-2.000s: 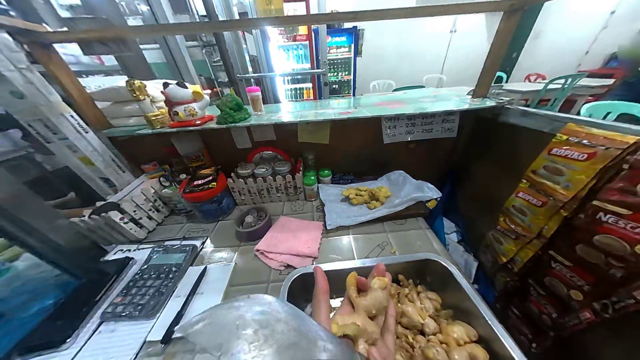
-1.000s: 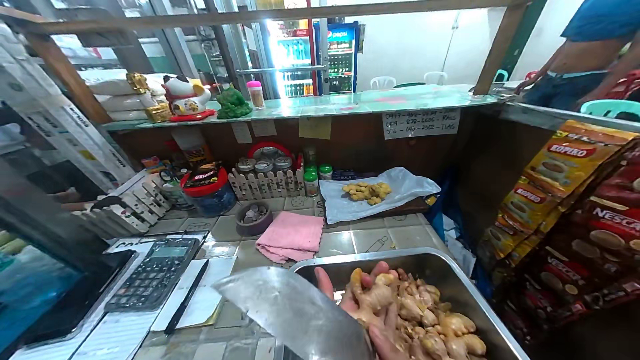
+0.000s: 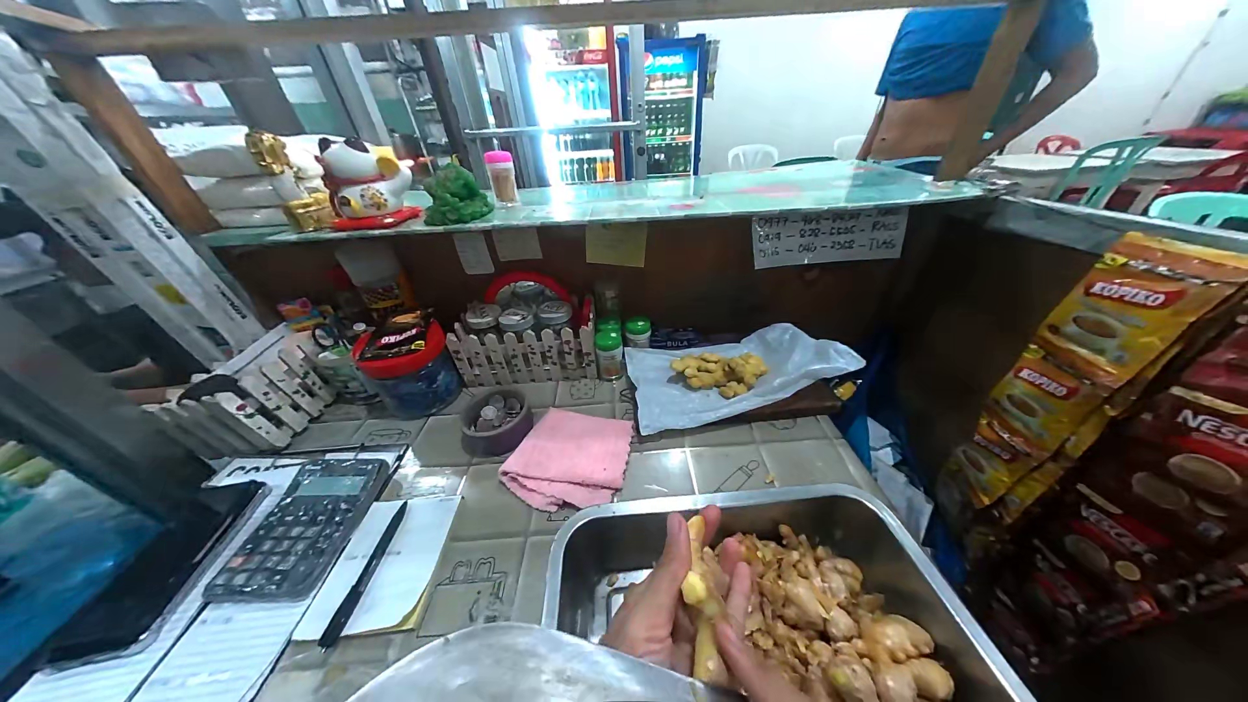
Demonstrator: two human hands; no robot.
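Note:
My left hand (image 3: 648, 614) holds a piece of ginger root (image 3: 694, 585) upright between thumb and fingers; a pale yellow, peeled side shows. This is over the left part of a steel tray (image 3: 877, 507) that holds a heap of ginger (image 3: 829, 614) with brown skins. A wide metal knife blade (image 3: 526, 668) lies across the bottom of the view, its right end by the held ginger. At that end a digit, seemingly of my right hand (image 3: 765, 668), reaches up to the ginger; the rest of that hand and the knife's handle are hidden or cut off.
Beyond the tray lie a pink cloth (image 3: 570, 458), a bowl of coins (image 3: 495, 421) and ginger pieces (image 3: 721, 372) on white plastic (image 3: 799, 356). A calculator (image 3: 302, 526) and pen (image 3: 363, 575) are left. Coffee sachets (image 3: 1102, 341) hang right. A person (image 3: 936, 88) stands behind the counter shelf (image 3: 741, 195).
The knife blade has dropped lower from its raised place beside the ginger. The held ginger shows more pale yellow surface and stands more upright. A person has come into view at the back right.

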